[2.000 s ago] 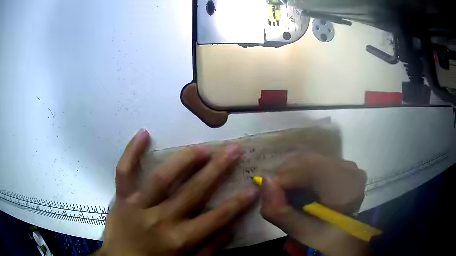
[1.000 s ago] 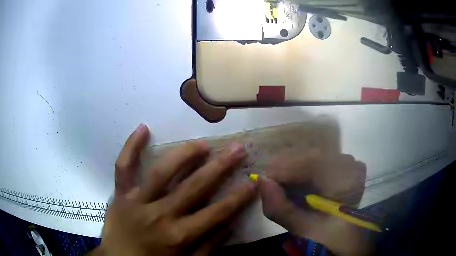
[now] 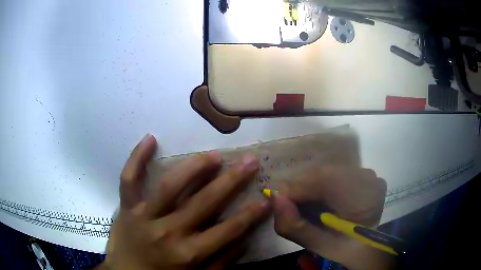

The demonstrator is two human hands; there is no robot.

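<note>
A brownish-grey tally slip (image 3: 321,146) with small handwriting lies on the white table near its front edge. My left hand (image 3: 184,211) lies flat on the slip with fingers spread, pressing on its left part. My right hand (image 3: 332,203) holds a yellow and black ballpoint pen (image 3: 358,232). The pen's yellow tip end touches or is just over the slip, below the handwriting and beside my left fingers. The lower part of the slip is partly hidden under both hands.
The cream machine bed plate (image 3: 343,79) with a brown corner piece (image 3: 215,112) and red tape marks (image 3: 289,102) is behind the slip. A lit metal plate is at the top. A printed ruler (image 3: 58,219) runs along the front edge. Blue basket mesh (image 3: 76,259) shows below the table.
The pen tip has shifted very slightly on the slip, and the pen's angle varies a little. My left hand stays in nearly the same place. The camera view has shifted slightly.
</note>
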